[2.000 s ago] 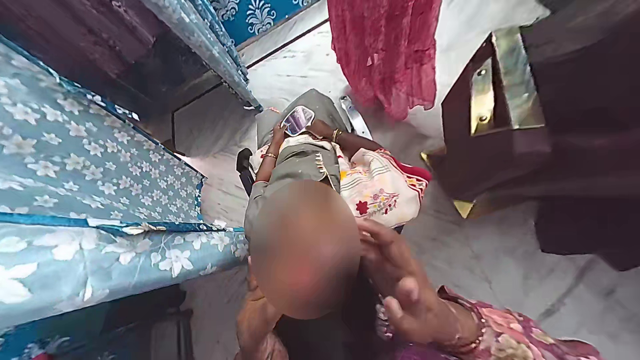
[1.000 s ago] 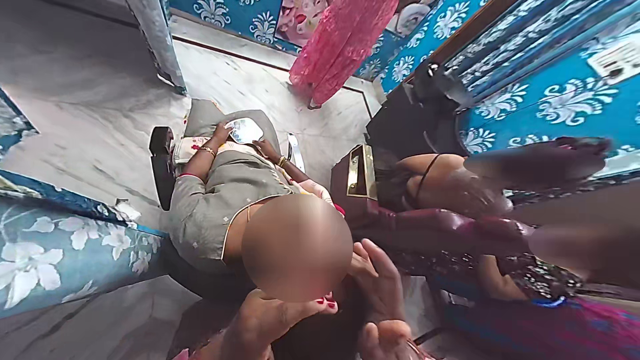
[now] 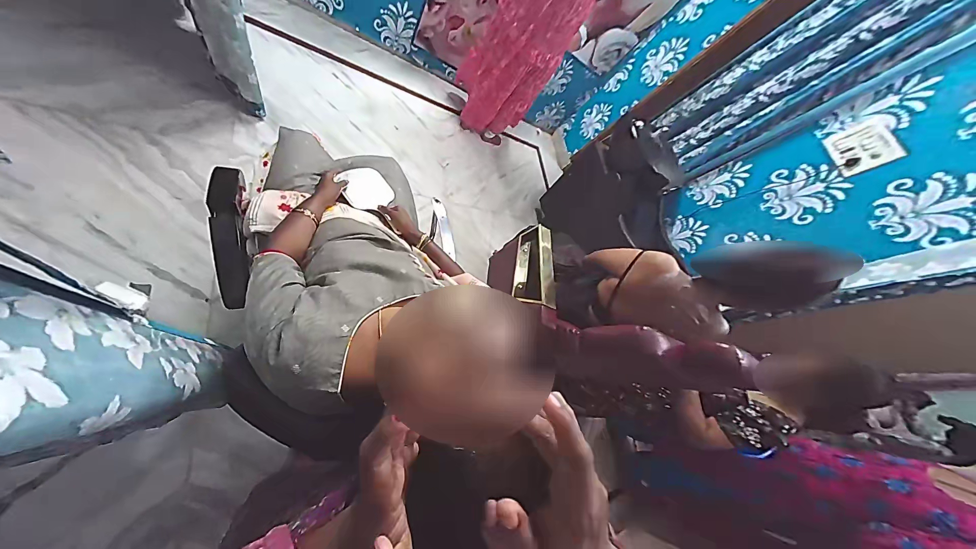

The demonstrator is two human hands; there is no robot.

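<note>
A person in a grey tunic (image 3: 305,305) sits leaning back in a black chair, the head lying between my hands and the face blurred. My left hand (image 3: 385,476) is at the left side of the head, fingertips by the jaw or temple; I cannot tell which. My right hand (image 3: 564,473) is at the other side, fingers spread, thumb raised. Neither hand shows a tool in it. Dark hair (image 3: 473,473) hangs between my palms. In the lap the seated person's own hands hold a white-looking hand mirror (image 3: 367,188).
To the right are a maroon padded seat (image 3: 640,354) with a gold-trimmed box end and other people close by. A floral curtain (image 3: 99,358) hangs at left. The chair's black armrest (image 3: 227,236) and a pink cloth (image 3: 522,61) are further off.
The view has swung, bringing the other people and the patterned blue wall at right into sight. My hands remain on either side of the head.
</note>
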